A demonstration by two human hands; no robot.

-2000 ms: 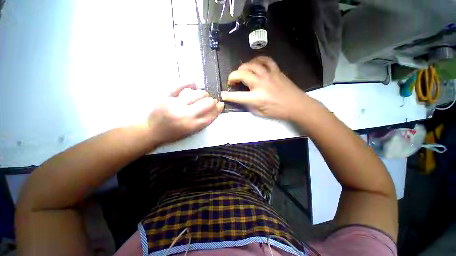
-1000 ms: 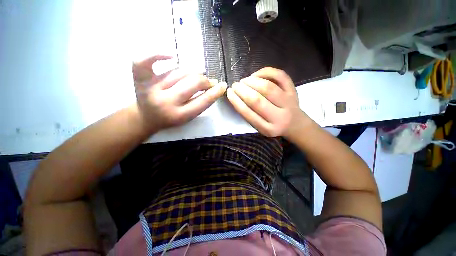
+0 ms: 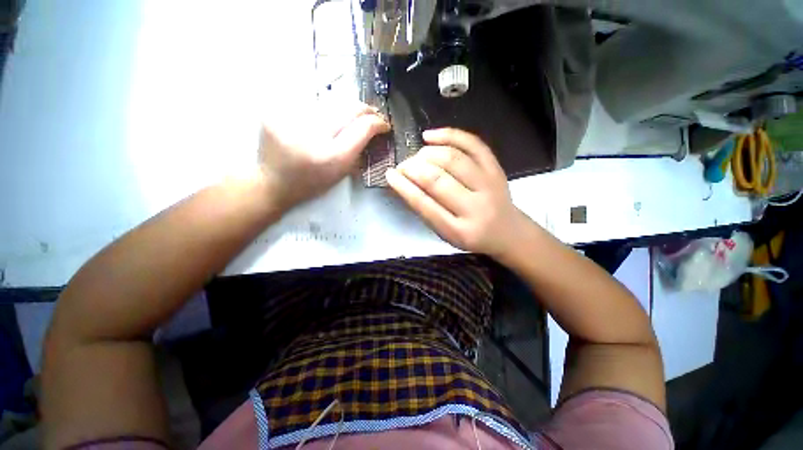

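Note:
A dark cloth panel lies on the white table under the machine head, with a lighter grey-beige cloth along its right side. A narrow folded band runs down from the presser foot at the panel's left edge. My left hand is at the left of the band, thumb and fingertips pinching its edge just below the foot. My right hand is at the band's lower end, fingertips holding the fold by the panel's corner. The needle tip is too small to make out.
The machine head with a white ribbed knob stands above the cloth. Yellow-orange scissors and a blue-green object lie at the table's right end. A plastic bag hangs below the right edge. A small dark square is on the table.
My left hand has moved up along the band towards the foot. My right hand is at the lower end, where the band now shows a striped, folded face. The whole view has shifted.

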